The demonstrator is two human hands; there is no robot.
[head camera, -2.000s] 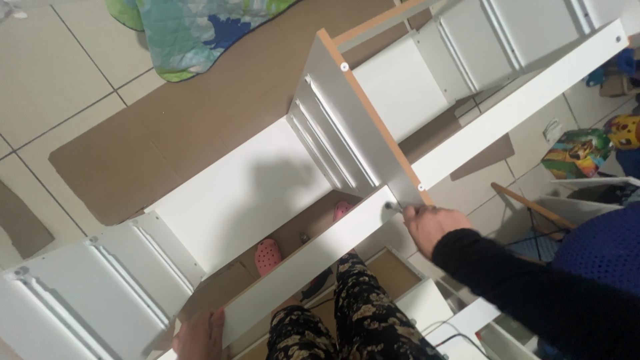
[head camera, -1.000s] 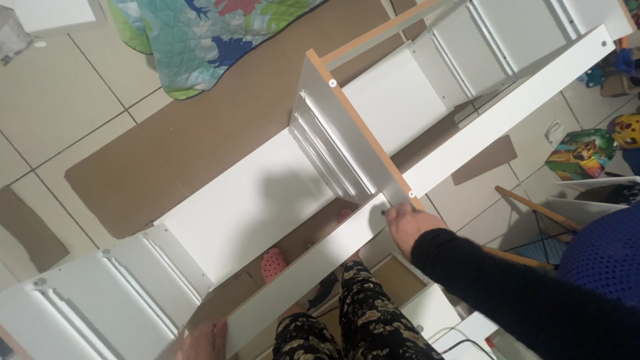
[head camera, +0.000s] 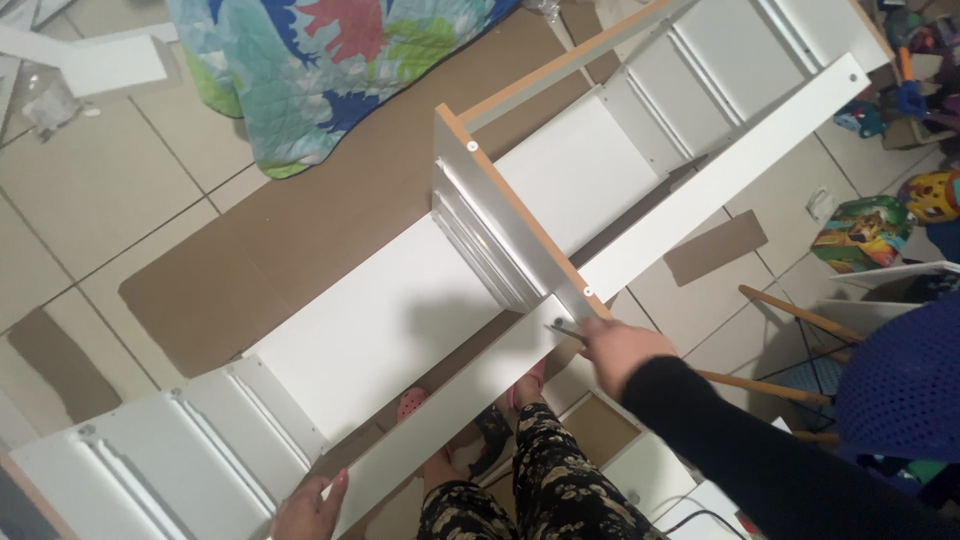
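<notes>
A white furniture frame with drawer runners lies across the view. My right hand grips a thin metal tool, perhaps a screwdriver, whose tip is by the round fitting at the end of the white rail. This end meets the upright divider panel with its wood-coloured edge. At the rail's lower left end, my left hand rests around the rail and its side panel. A second white rail runs from the divider to the upper right. The tool's handle is hidden in my fist.
Cardboard lies on the tiled floor under the frame. A dinosaur-print quilt covers part of it. At the right are a blue perforated seat with wooden legs and several toys. My feet in pink clogs stand by the near rail.
Both hands stay at the same rail, the right at its divider end. The metal tool shows more plainly beside the fitting now. The view has shifted slightly.
</notes>
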